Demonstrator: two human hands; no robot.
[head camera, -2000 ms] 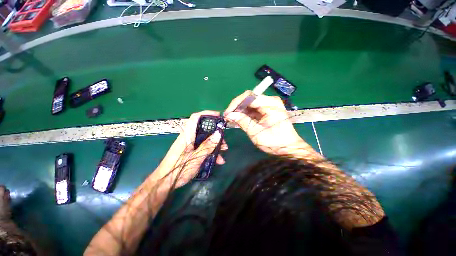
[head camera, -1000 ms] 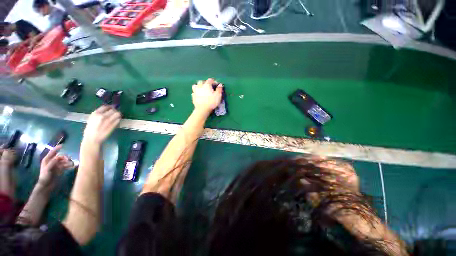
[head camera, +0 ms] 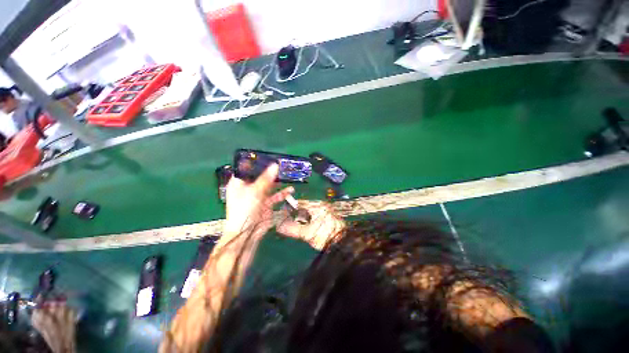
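My left hand [head camera: 247, 200] grips a black phone unit [head camera: 293, 169] by its dark end, over the green belt; its blue-silver speckled board faces up. My right hand [head camera: 318, 226] is just below and to the right of it, partly behind hair. Its fingers hold a short pale pen-like tool [head camera: 292, 202]. A small dark round module [head camera: 302, 216] shows at the right palm; whether it hangs from the phone is unclear. Another phone [head camera: 330, 168] lies on the belt just right of the held one, with a small dark piece [head camera: 332, 194] below it.
A pale metal edge strip [head camera: 407, 198] separates belt and bench. Black phones [head camera: 148, 286] lie on the bench at left, others on the belt at left and far right. A red parts tray [head camera: 131, 96] and white cables are on the far shelf. Another person's hand [head camera: 56, 324] is lower left.
The view has turned. My left hand, earlier over a phone on the belt, now holds a phone unit up. My right hand, earlier mostly hidden by hair, is now beside it with the pale tool.
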